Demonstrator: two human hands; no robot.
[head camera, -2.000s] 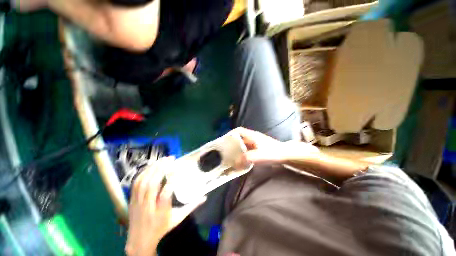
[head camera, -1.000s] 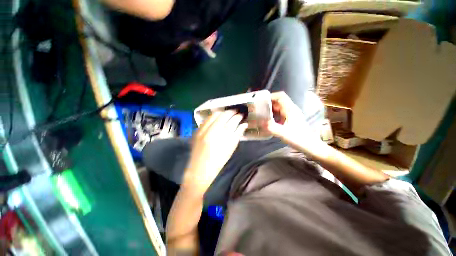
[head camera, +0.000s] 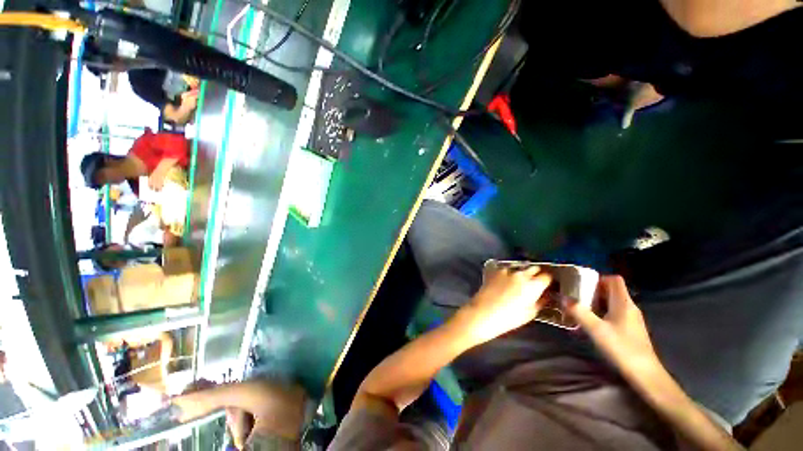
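Note:
An off-white open housing (head camera: 577, 284) is held over my lap, right of the bench edge, its open side up. My right hand (head camera: 621, 319) grips its right end, with the thumb at the near side. My left hand (head camera: 511, 299) is at its left part, the fingers over the rim and reaching inside. The left fingertips and the inside of the housing are partly hidden, so any small part there cannot be made out.
The green bench (head camera: 352, 211) has a pale edge. On it are a bright green bin (head camera: 312, 187) and a dark tray with small shiny pieces (head camera: 339, 114). A black driver (head camera: 202, 66) hangs upper left. A blue crate (head camera: 471, 183) sits by the bench edge. Another person's arm (head camera: 238, 401) is lower left.
The view has swung towards the bench and conveyor, so the cartons have left the picture. Both hands stay on the housing; the left fingers have moved from its outer end to inside.

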